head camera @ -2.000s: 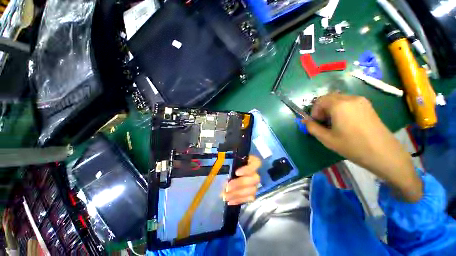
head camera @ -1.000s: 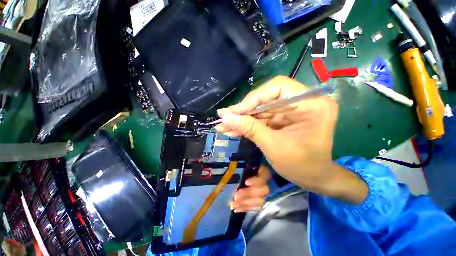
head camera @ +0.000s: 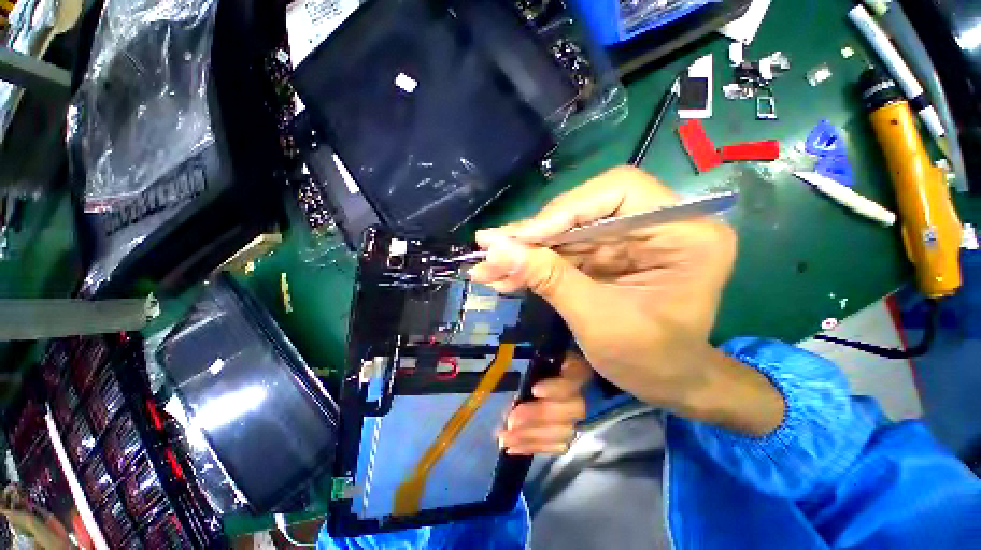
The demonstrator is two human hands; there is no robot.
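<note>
The opened tablet (head camera: 387, 451) is tilted over the bench edge, its inside facing up, with an orange flex cable (head camera: 463, 421) running over the silvery-blue battery area. My left hand (head camera: 545, 408) grips its right edge; the rest of that hand is hidden under it. My right hand (head camera: 635, 281) holds silver tweezers (head camera: 656, 218) between thumb and fingers. Their tips are over the main board at the tablet's top end. Whether the tips hold a part is too small to tell.
A dark panel (head camera: 420, 118) lies behind the tablet. Film-covered black slabs (head camera: 145, 140) and a glossy black tablet (head camera: 242, 397) are at left. Red pieces (head camera: 748, 152), a black pen-like tool (head camera: 655, 127), a white stick (head camera: 850, 198) and a yellow-orange electric screwdriver (head camera: 914, 193) lie at right.
My right hand with the tweezers has moved left from the mat to the tablet's top end and stays there. The blue panel with a camera patch beside the tablet no longer shows.
</note>
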